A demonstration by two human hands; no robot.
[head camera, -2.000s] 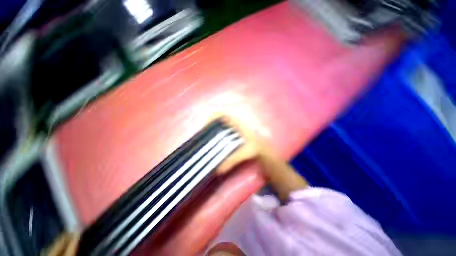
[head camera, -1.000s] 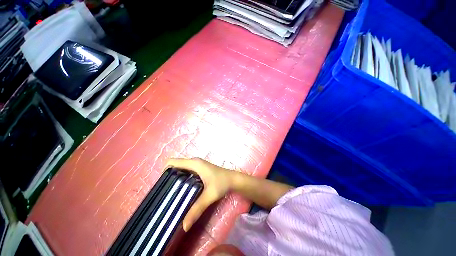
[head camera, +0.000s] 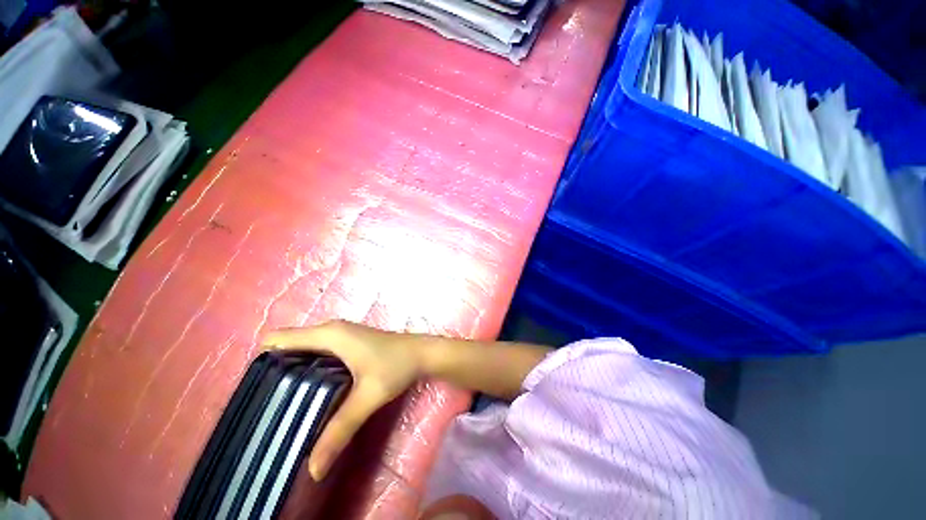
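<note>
A stack of bare tablets (head camera: 266, 437) with dark and silver edges stands on edge over the red-pink table at the lower left of centre. My right hand (head camera: 368, 381) grips its far end, with the fingers over the top corner and the thumb along the near side. The near end of the stack is cut off by the bottom edge of the picture. My left hand is not in view.
The red-pink table (head camera: 406, 163) has wrinkled clear plastic on it. Tablets with foam separators (head camera: 71, 163) lie on the green surface at the left. Another stack (head camera: 477, 25) is at the far end. A blue bin (head camera: 701, 223) with white sheets stands at the right.
The view has shifted right and steadied. My right hand still grips the stack, which now shows further left in the picture. My left hand, blurred at the lower left earlier, is out of view.
</note>
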